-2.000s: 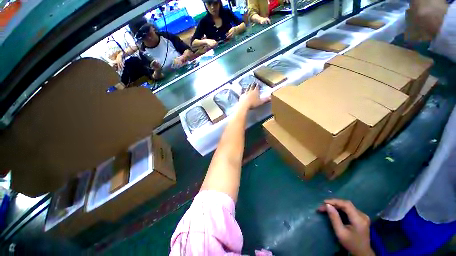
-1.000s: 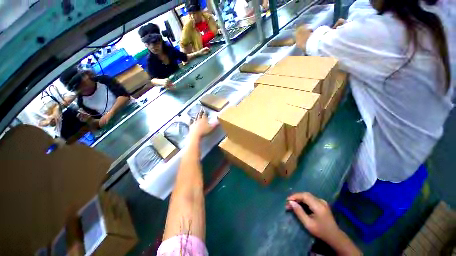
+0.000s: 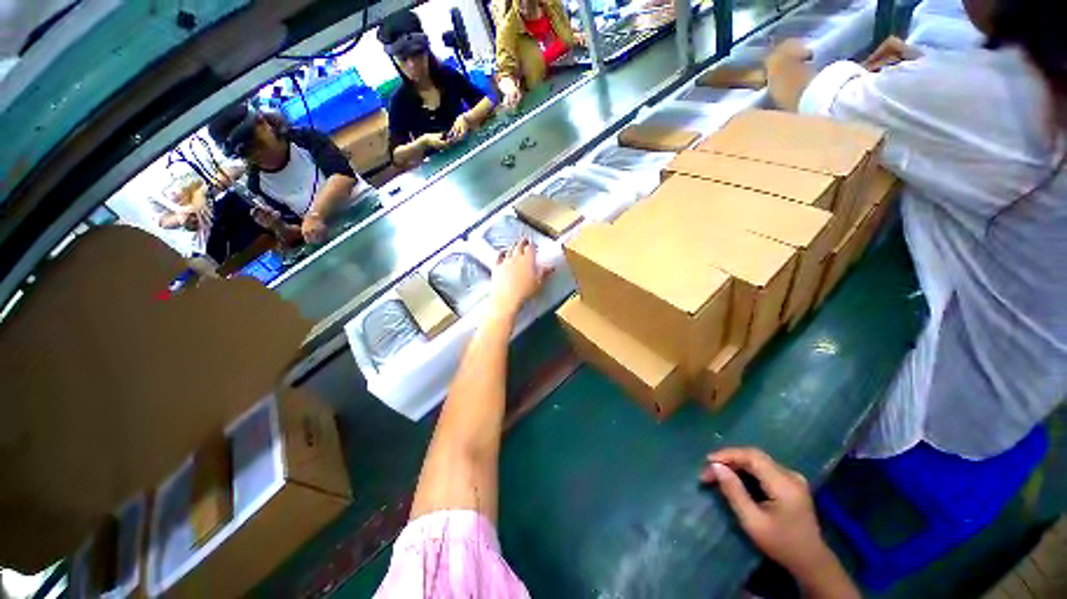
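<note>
White foam trays [image 3: 412, 386] stand in a row along the belt, with grey bagged products [image 3: 389, 331] in their hollows. A brown accessory box [image 3: 426, 305] lies between two products in the nearest tray, and another accessory box [image 3: 548, 215] lies in the following tray. My left hand [image 3: 521, 272] reaches over the row, its fingertips at a grey bagged product [image 3: 508, 233]; the palm side is hidden. My right hand [image 3: 766, 501] rests at the bench edge, empty, fingers loosely curled and thumb apart. A stack of brown boxes [image 3: 655, 275] stands on the bench between my hands and the trays.
An open shipping carton [image 3: 318, 451] with a large raised flap [image 3: 140, 363] is at left, white-edged trays inside. A neighbour in a white shirt [image 3: 971, 234] sits close at right on a blue stool [image 3: 936, 515]. Several workers sit beyond the conveyor belt [image 3: 468, 193]. Metal posts rise at the back.
The view has swung, first rightward, then partly back. The neighbour at right shows much more than two seconds ago. My left hand stays over the trays and my right hand at the bench edge.
</note>
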